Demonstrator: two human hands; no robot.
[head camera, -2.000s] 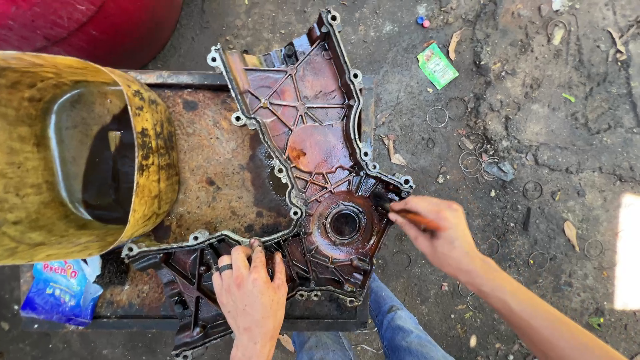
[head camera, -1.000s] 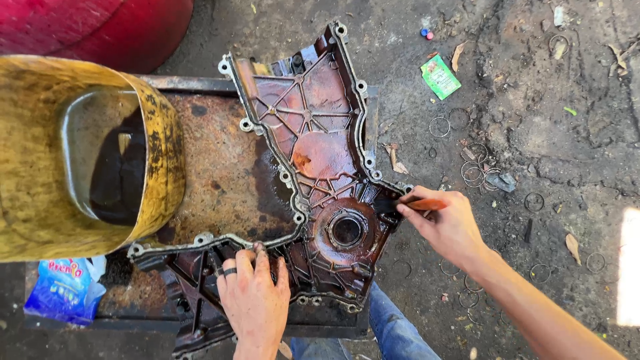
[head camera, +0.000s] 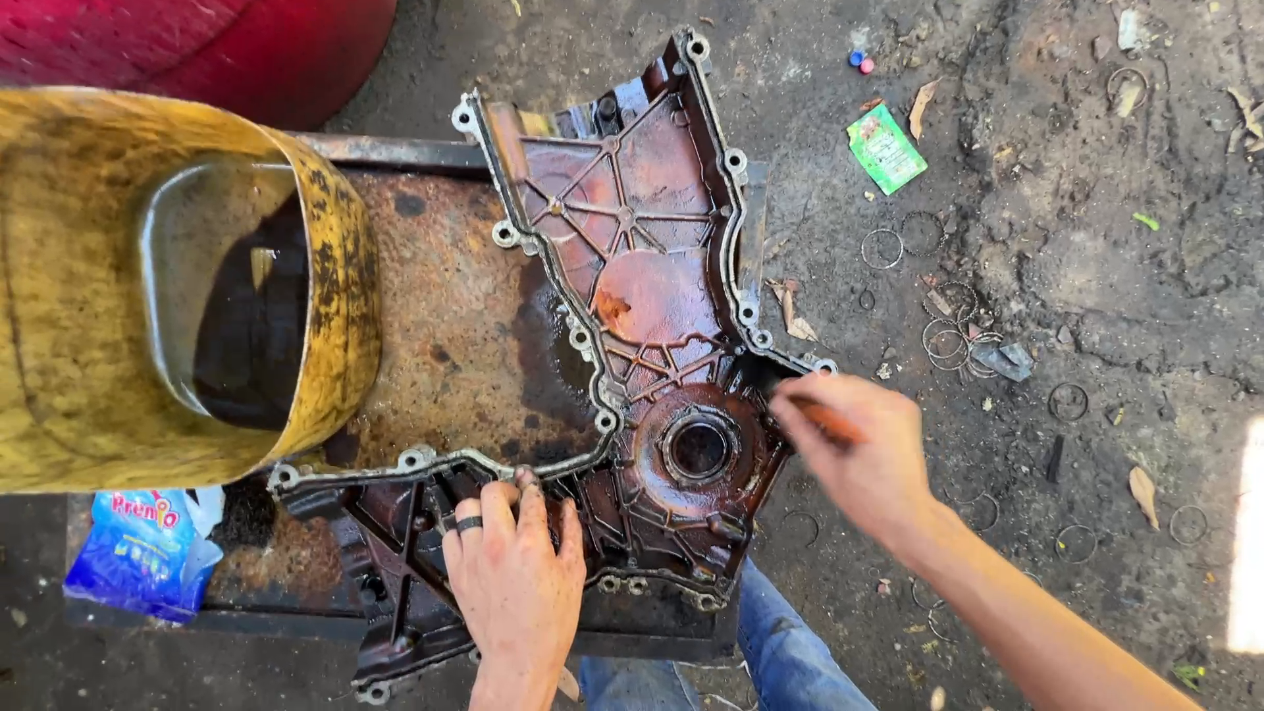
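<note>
A cast metal engine timing cover (head camera: 657, 296), wet and stained brown inside, lies with its ribbed side up on a rusty metal tray (head camera: 444, 326). My left hand (head camera: 518, 583), with a dark ring, rests its fingers on the cover's lower flange and ribs. In my right hand (head camera: 854, 444) is a brush with an orange-brown handle (head camera: 831, 420). Its dark bristles (head camera: 760, 377) touch the inner corner of the cover, above and right of the round hole (head camera: 699, 449). Blur and my fingers hide part of the brush.
A cut yellow plastic container (head camera: 341, 296) holding dark liquid stands on the tray's left. A blue plastic packet (head camera: 148, 553) lies below it, beside a dark scouring pad (head camera: 245, 513). A red rounded container (head camera: 227, 49) stands behind. Metal rings (head camera: 948, 341) and a green sachet (head camera: 886, 150) lie on the dirt ground.
My right hand and the brush make small moves around the same corner of the cover. My left hand stays on the lower flange.
</note>
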